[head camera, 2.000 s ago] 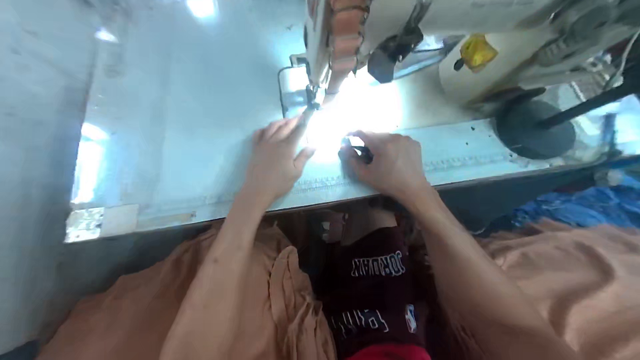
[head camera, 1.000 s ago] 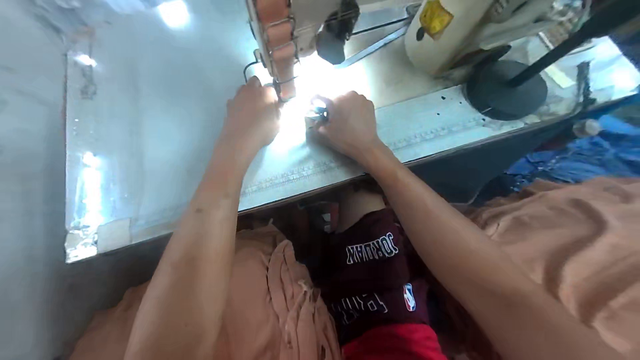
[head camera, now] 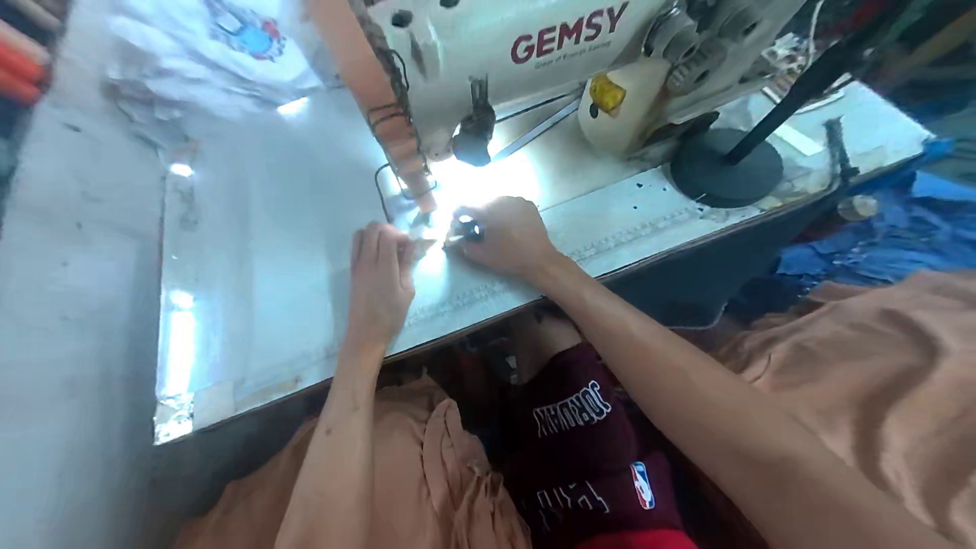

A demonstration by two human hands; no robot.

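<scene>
A white Gemsy sewing machine [head camera: 534,53] stands over the pale work table, its lamp glaring around the needle area. A peach fabric strip [head camera: 374,91] runs down the machine's front through wire guides. My left hand [head camera: 381,274] pinches the end of a small piece, too blurred to name, just in front of the needle area. Close on its right, my right hand [head camera: 507,236] is closed around a small dark tool with a shiny part [head camera: 465,227], perhaps thread snips. The glare hides the tool's tip and the needle.
A black round lamp base [head camera: 726,168] stands on the table at right. White printed cloth [head camera: 229,53] lies at the back left. Peach fabric [head camera: 877,381] is heaped at right and over the lap; blue plastic sheeting [head camera: 862,236] lies beyond the table's right edge.
My left hand has come back from the needle area toward the table's front edge, and its fingers now pinch a small piece. My right hand keeps its dark tool. The view has shifted.
</scene>
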